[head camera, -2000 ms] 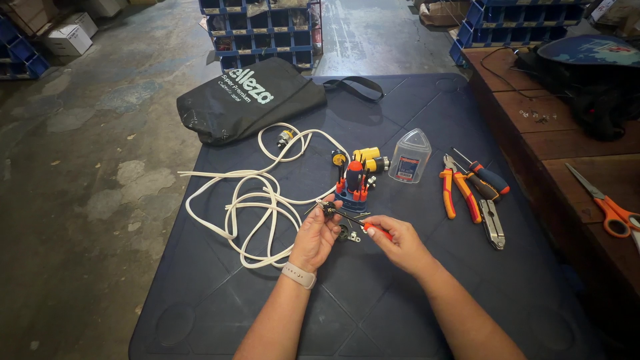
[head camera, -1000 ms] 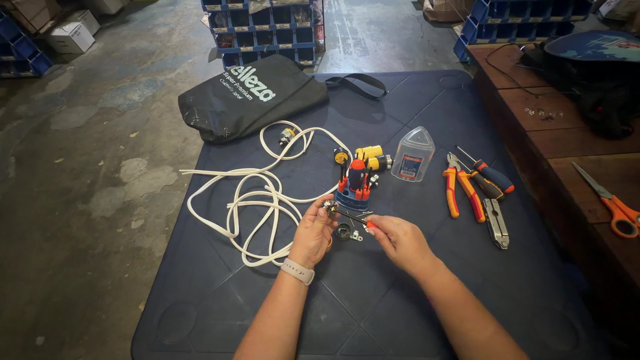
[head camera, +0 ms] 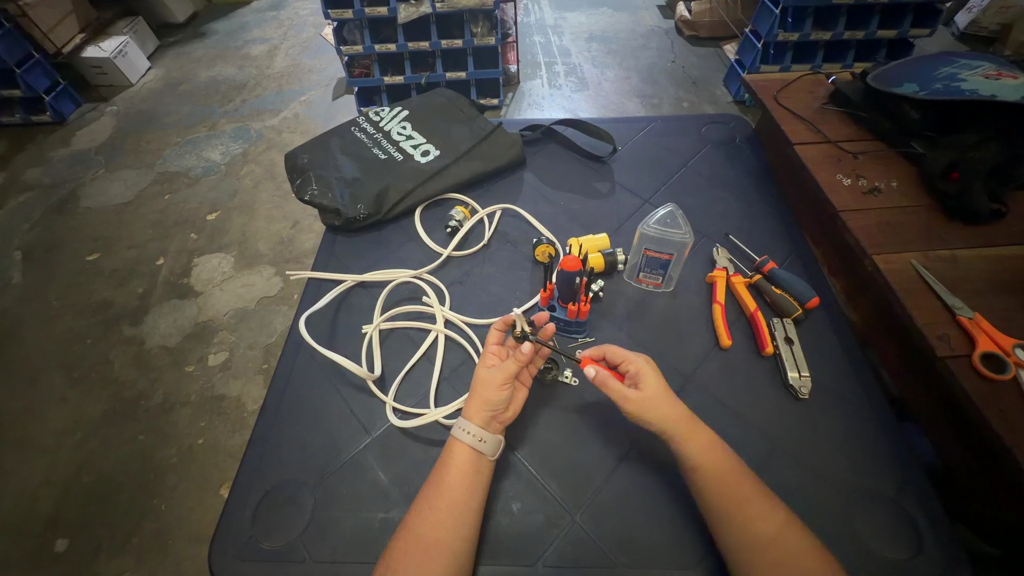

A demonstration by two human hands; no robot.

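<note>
My left hand (head camera: 506, 372) holds a small dark electrical fitting (head camera: 522, 330) with the end of a white cord at it. Between the fingers of my right hand (head camera: 632, 384) is a small screwdriver with a red handle (head camera: 602, 370), its shaft reaching to the fitting. Just beyond stands a blue screwdriver rack (head camera: 566, 322) with several red-tipped drivers. Behind it lie yellow and black connectors (head camera: 606, 261). A round dark part (head camera: 549, 370) and small metal pieces rest beneath my hands, partly hidden. Loops of white cord (head camera: 376, 326) spread to the left.
A black fabric bag (head camera: 400, 160) lies at the far left of the dark table (head camera: 560, 512). To the right are a clear plastic case (head camera: 659, 248), red-and-yellow pliers (head camera: 740, 304), screwdrivers (head camera: 788, 282) and a folded multitool (head camera: 790, 358). Orange-handled scissors (head camera: 976, 328) lie on a wooden bench (head camera: 920, 272).
The screwdriver's red handle shows more clearly now beneath my right fingers. Both hands stay at nearly the same place, the fitting still in my left hand.
</note>
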